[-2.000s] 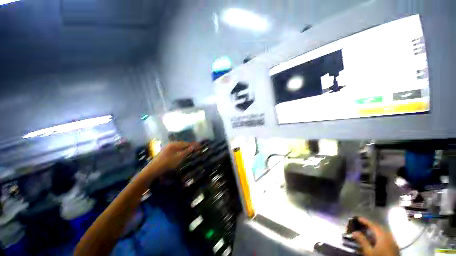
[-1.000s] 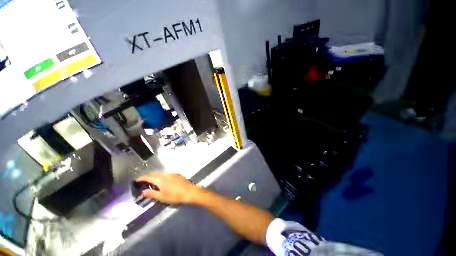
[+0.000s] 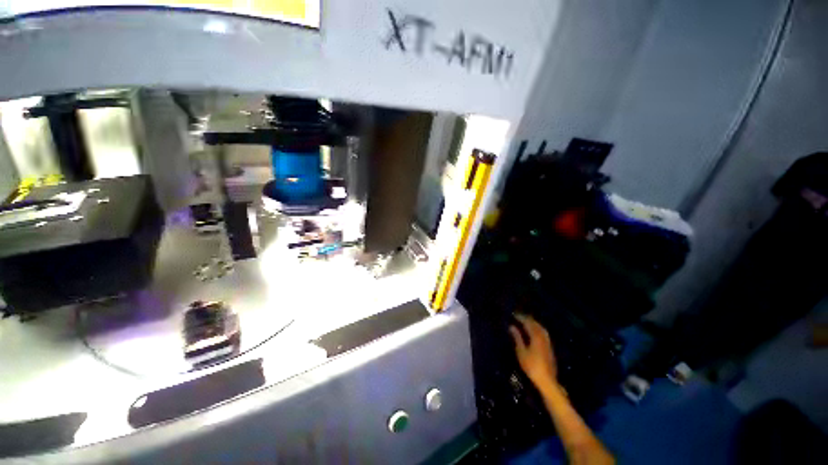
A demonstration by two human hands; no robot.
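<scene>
My right hand [image 3: 536,350] reaches over the dark tray stack [image 3: 504,363] right of the machine. Its fingers are spread a little; whether they touch or hold anything cannot be told against the dark trays. My left hand is not in view. The small dark fixture [image 3: 210,333] stands upright on the bright worktable [image 3: 300,350] near its front edge, with no hand on it.
A large black box [image 3: 82,241] stands inside left, a blue cylinder [image 3: 298,173] inside right. A yellow-and-black light curtain bar [image 3: 465,232] edges the opening. Two round buttons [image 3: 398,420] sit on the front panel. A person in dark clothing [image 3: 763,263] is at the far right.
My right hand has left the fixture and moved right, out of the machine to the tray stack. The fixture now stands uncovered. The view has shifted; my left hand, seen two seconds ago, is gone.
</scene>
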